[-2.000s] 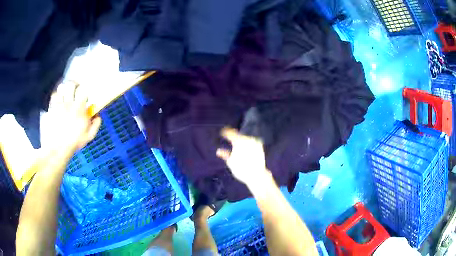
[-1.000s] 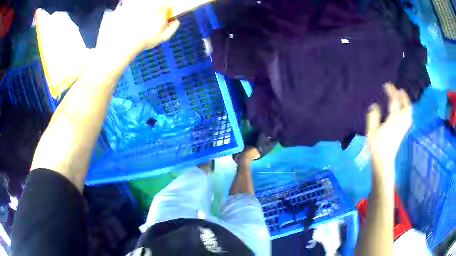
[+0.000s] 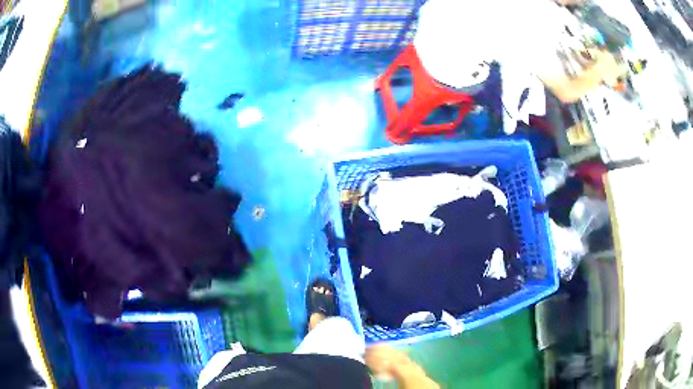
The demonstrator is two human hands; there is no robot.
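A large heap of dark purple garments (image 3: pixel 144 197) lies at the left, partly over a blue crate (image 3: pixel 137 342). Another blue crate (image 3: pixel 448 150), right of centre, holds dark garments (image 3: pixel 433 262) with crumpled white cloth (image 3: pixel 425 194) on top. My right hand (image 3: pixel 391 363) is blurred and partly cut off at the bottom edge, just below this crate's near rim. Its fingers are too unclear to tell whether they hold anything. My left hand is out of the picture.
A red stool (image 3: pixel 414 99) stands beyond the crate, with a large white shape beside it. A pale table edge (image 3: pixel 657 228) runs down the right. My sandalled foot (image 3: pixel 322 296) is on the floor beside the crate.
The view has swung right, bringing the filled crate into view and shifting the dark heap left. My left hand has left the picture; my right hand is now low by the crate.
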